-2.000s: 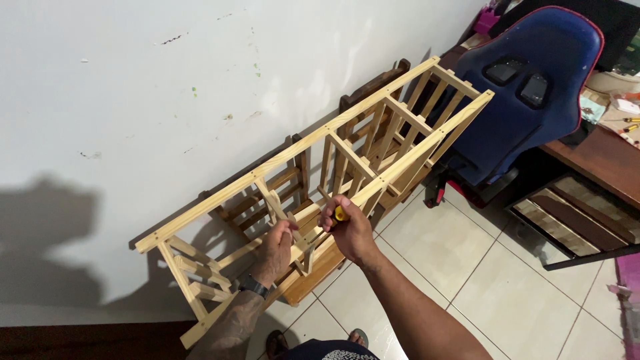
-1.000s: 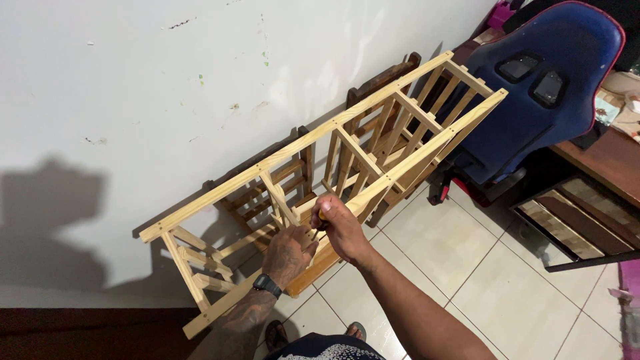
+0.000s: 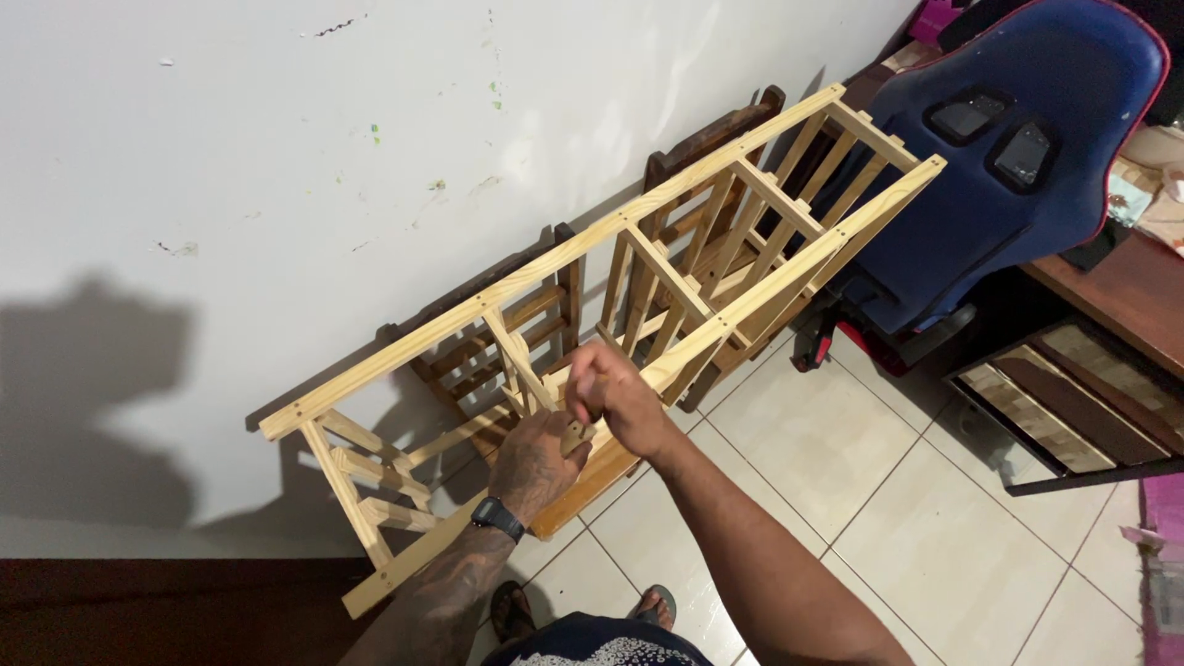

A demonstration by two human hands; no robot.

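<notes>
A long pale wooden frame (image 3: pixel 555 264) with cross slats rests across wooden chairs beside the wall. My left hand (image 3: pixel 536 462), with a black watch on its wrist, grips the near rail where a slat meets it. Just above and to the right, my right hand (image 3: pixel 615 398) is curled around a small tool, most of it hidden by the fingers. Its thin tip seems to point down at the rail by my left fingertips; whether it touches the wood I cannot tell. Small dark screw heads or holes show at several joints of the frame.
Dark wooden chairs (image 3: pixel 708 139) stand under the frame against the white wall (image 3: pixel 277 185). A blue gaming chair (image 3: pixel 980 194) is at the frame's right end, near a brown desk (image 3: pixel 1110 296). My sandalled feet (image 3: pixel 657 606) stand on the tiled floor (image 3: pixel 934 527).
Two seconds ago my hands were farther apart, and a round yellow end showed in my right hand. They have come together at the near rail, and the yellow end is now hidden.
</notes>
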